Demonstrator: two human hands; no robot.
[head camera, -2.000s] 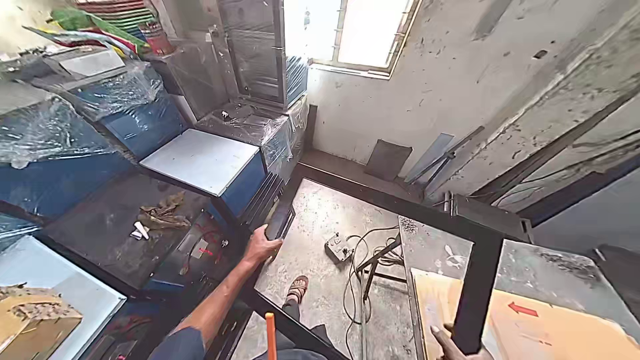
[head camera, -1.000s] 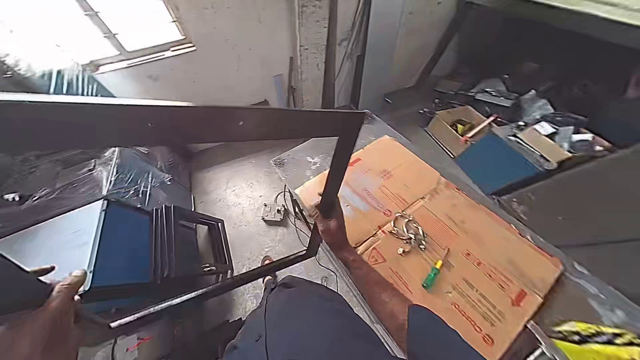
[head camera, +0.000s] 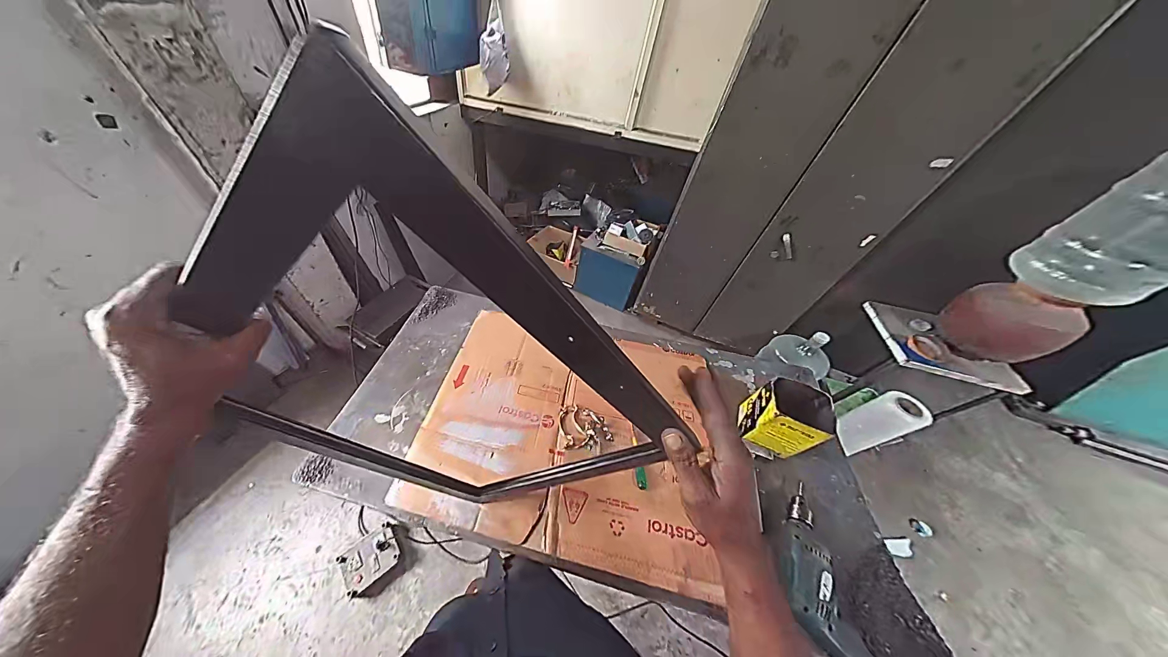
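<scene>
A black rectangular metal frame (head camera: 474, 246) is held tilted above the worktable. My left hand (head camera: 178, 351) grips its wide side at the left. My right hand (head camera: 716, 447) holds the corner at the right, thumb on top and fingers spread behind. Beneath the frame a flattened Castrol cardboard sheet (head camera: 639, 520) covers part of the table. On the cardboard lie a small bundle of metal parts (head camera: 584, 427) and a screwdriver with a green handle (head camera: 641, 476), partly hidden by the frame.
On the table's right side are a power drill (head camera: 812, 575) and a yellow and black box (head camera: 787, 418). A plastic bottle (head camera: 798, 354) stands behind them. An electrical switch box (head camera: 370, 558) with cables is on the floor. Tall grey metal cabinets (head camera: 803, 164) stand behind.
The view has swung far to the right, toward the worktable. The frame, low over the floor earlier, is now raised and tilted over the cardboard, still in both hands.
</scene>
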